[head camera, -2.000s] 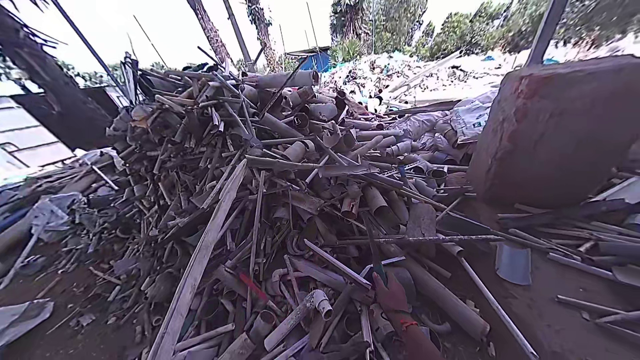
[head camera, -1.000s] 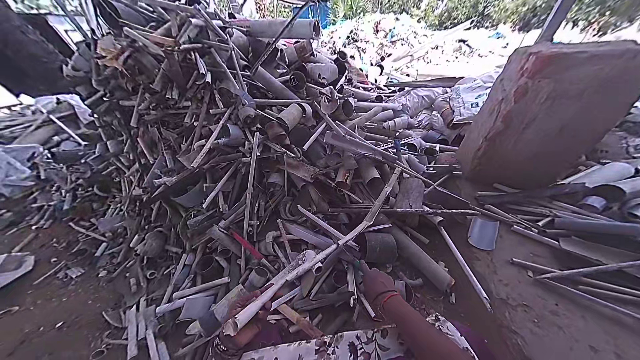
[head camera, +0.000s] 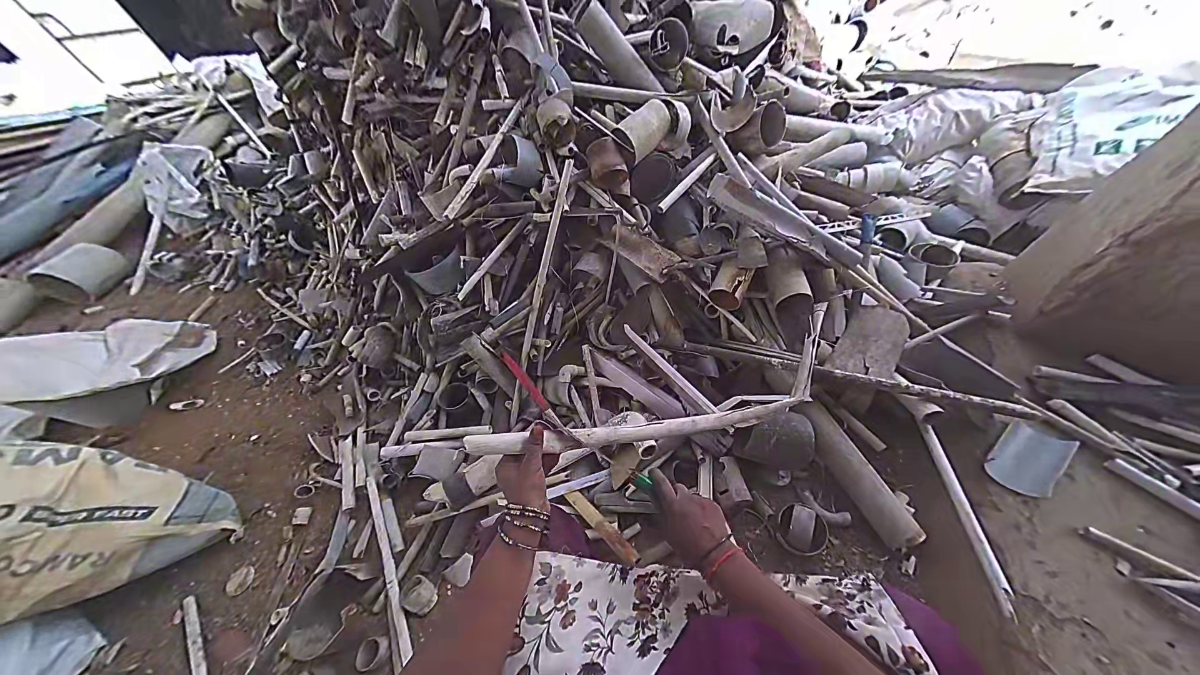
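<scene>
A long pale pipe (head camera: 647, 431), bent upward at its right end, lies across the front of a heap of scrap pipes (head camera: 562, 225). Near its left end my left hand (head camera: 525, 473), with bangles on the wrist, is closed around it. My right hand (head camera: 689, 516), with a red band on the wrist, grips a tool with a green part (head camera: 643, 482) just below the pipe. Most of that tool is hidden, so its kind cannot be told. A red strip (head camera: 523, 380) lies behind the pipe, above my left hand.
A large rough block (head camera: 1116, 253) stands at the right, with loose pipes on the ground beside it. A curved grey pipe piece (head camera: 1031, 457) and a thick pipe (head camera: 862, 478) lie right of my hands. Printed sacks (head camera: 103, 525) lie at the left.
My left hand has come clearly into view, holding the pale pipe, which lay more slanted one second ago. The view has tilted down toward the lap.
</scene>
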